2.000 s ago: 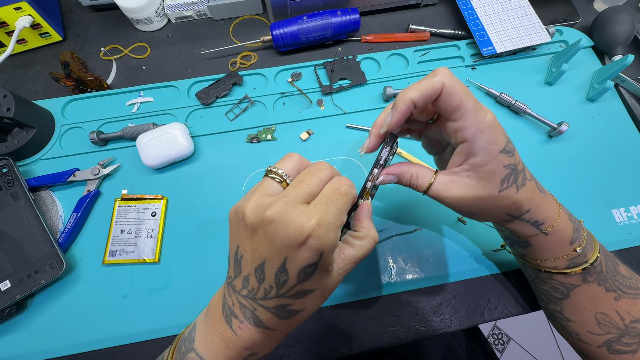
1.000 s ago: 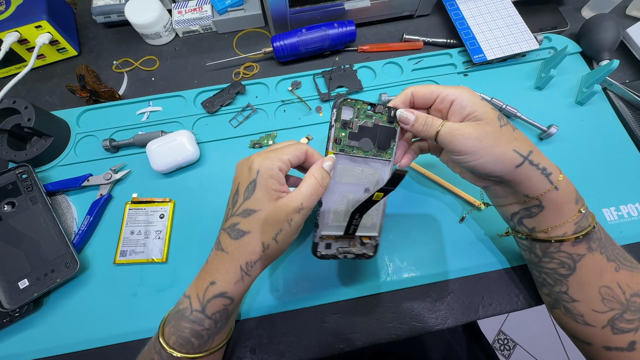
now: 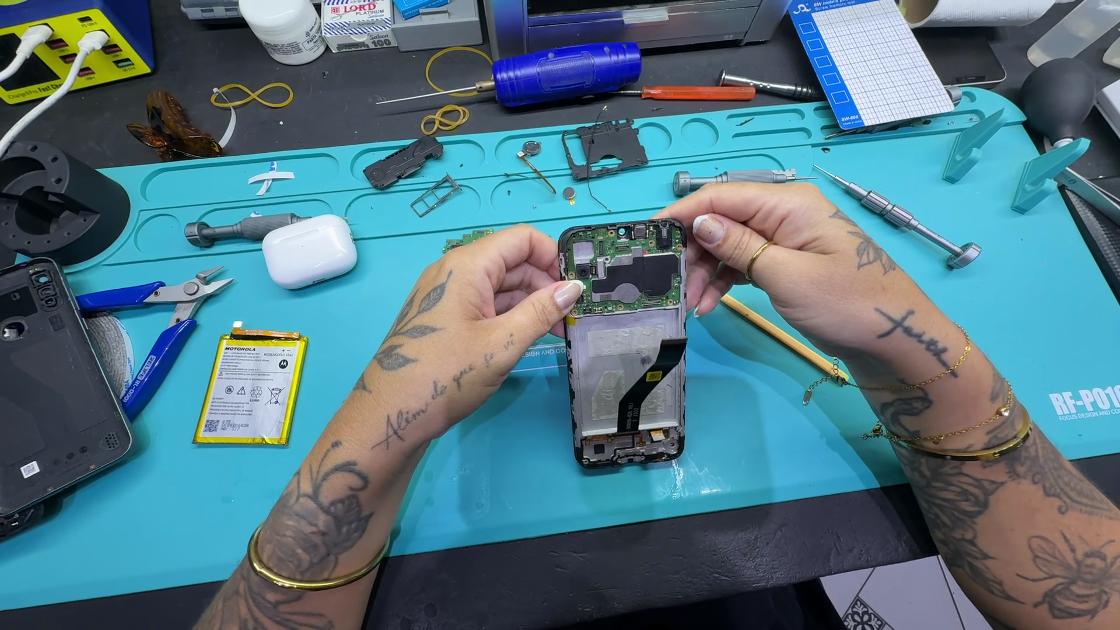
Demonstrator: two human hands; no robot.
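Note:
An opened smartphone frame (image 3: pixel 588 350) is tilted up toward me over the mat, its inside facing me. My left hand (image 3: pixel 507 297) grips its upper left edge, thumb on the front by the green circuit board (image 3: pixel 643 297). At the upper right edge, my right hand (image 3: pixel 744 236) holds it between thumb and fingers. A black flex cable (image 3: pixel 652 376) crosses the bare battery bay. To the left lie a yellow-edged phone battery (image 3: pixel 252 389), blue-handled cutting pliers (image 3: pixel 162 350) and a white earbud case (image 3: pixel 310 251). A thin wooden stick (image 3: pixel 779 337) lies beneath my right hand.
The teal repair mat (image 3: pixel 490 516) has trays with a black plastic bracket (image 3: pixel 402 162), a SIM tray (image 3: pixel 435 194) and a black frame part (image 3: pixel 604 147). Precision screwdrivers (image 3: pixel 901 217) lie at the right. A phone back cover (image 3: pixel 52 385) is at far left, a blue-handled tool (image 3: pixel 567 73) behind.
The phone frame was edge-on between both hands two seconds before; its inside now faces me. Both hands keep hold of it, my left hand now at its upper left edge.

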